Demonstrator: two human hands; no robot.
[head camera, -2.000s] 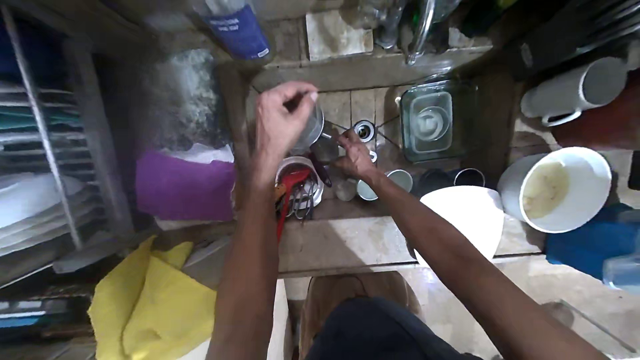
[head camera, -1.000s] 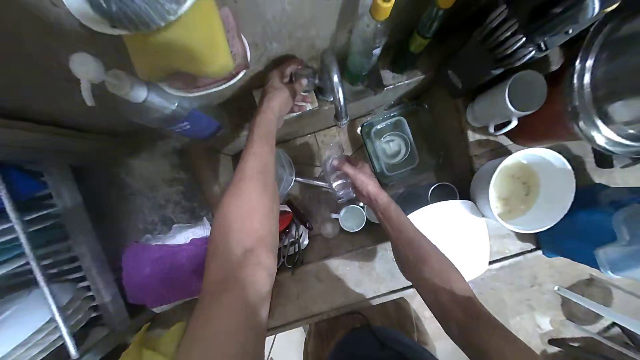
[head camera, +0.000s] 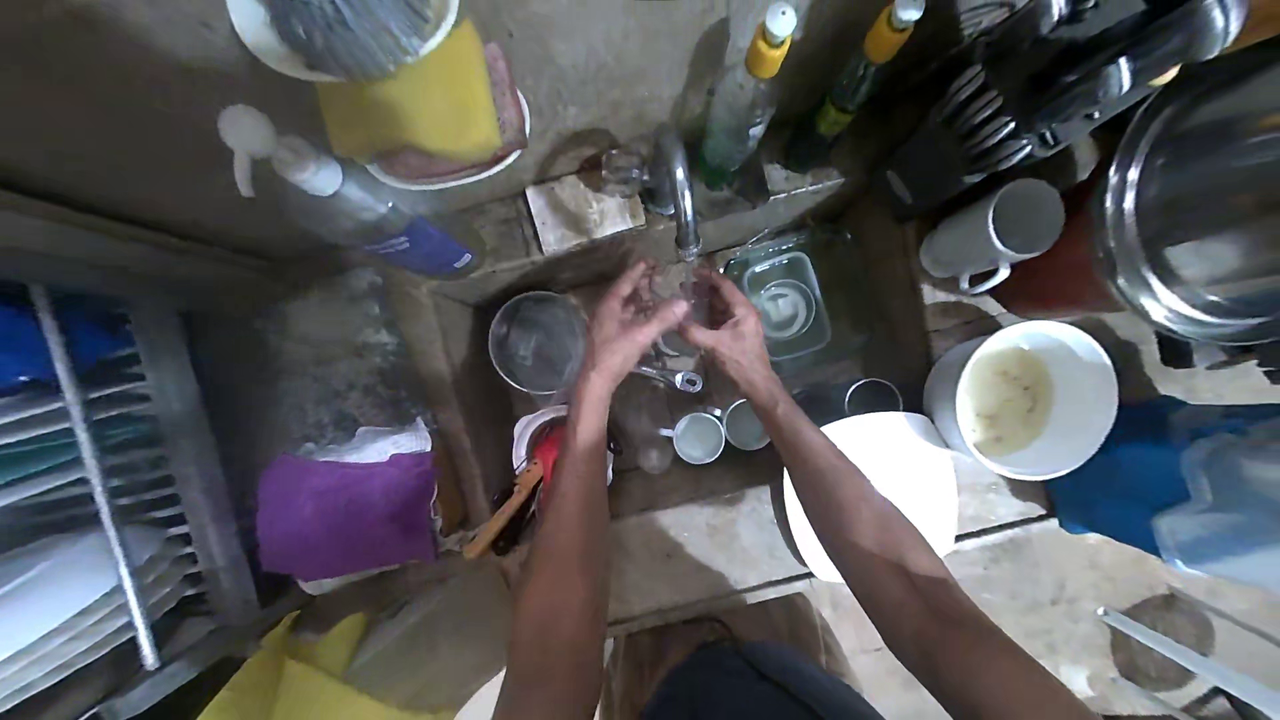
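Observation:
Under the spout of the metal faucet (head camera: 684, 205), my left hand (head camera: 630, 325) and my right hand (head camera: 730, 325) come close together in the sink. A clear glass (head camera: 682, 285) seems to be between them, blurred, with my right fingers around it; my left hand is spread at its side. Below them lies a metal utensil (head camera: 672, 377). A round clear bowl (head camera: 538, 342) sits left of my left hand, and two white mugs (head camera: 698, 438) stand nearer me. Right of my right hand are nested glass containers (head camera: 785, 303).
Utensils with a wooden handle (head camera: 515, 512) poke out of a container at front left. A white pot (head camera: 1020, 400) of cloudy liquid, a white lid or plate (head camera: 870, 490) and a grey mug (head camera: 1000, 235) stand right. Bottles (head camera: 740, 100) line the back; a purple cloth (head camera: 347, 515) lies left.
My left hand has come down from the faucet's knob to beside my right hand. My right hand, holding a clear glass a second ago, is now under the spout.

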